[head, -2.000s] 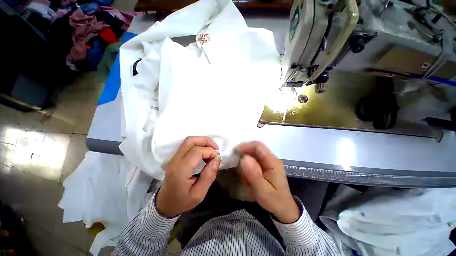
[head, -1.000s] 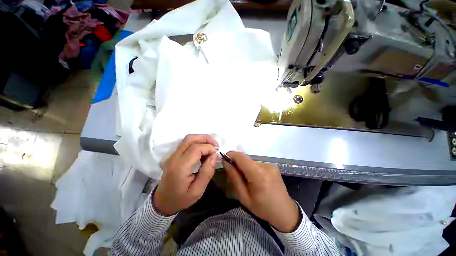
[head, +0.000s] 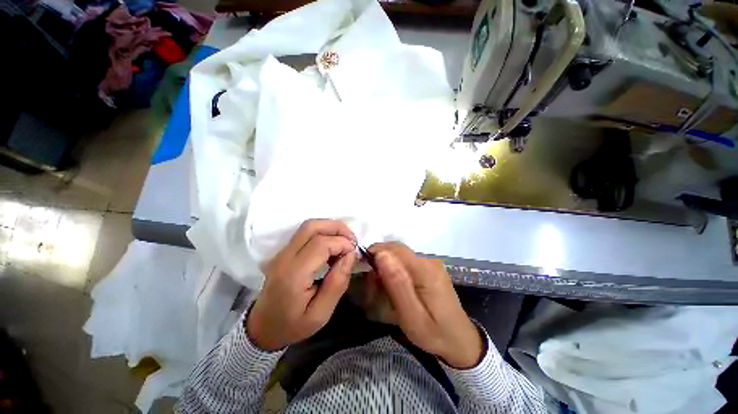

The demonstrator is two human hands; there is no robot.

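A white garment (head: 340, 137) lies over the left part of the table, with a small brown-orange emblem (head: 329, 60) near its top and a dark neck label (head: 217, 103) at its upper left. My left hand (head: 306, 283) pinches the garment's edge between thumb and fingertips at the table's front edge. My right hand (head: 422, 299) holds dark thread snips (head: 366, 256), their points at my left fingertips. Most of the snips is hidden in my right hand. Any thread at the fingertips is too fine to make out.
The sewing machine head (head: 506, 69) stands at upper right, its lamp lit over the brass-coloured bed plate (head: 534, 174). A black looped object (head: 605, 179) lies on the bed. White cloth hangs at lower left (head: 146, 303) and lower right (head: 631, 356). Coloured cloth (head: 133, 48) is heaped at upper left.
My right hand was blurred and apart from my left; the snips now show in it, points at my left fingertips. My left hand has kept its pinch on the garment's edge.
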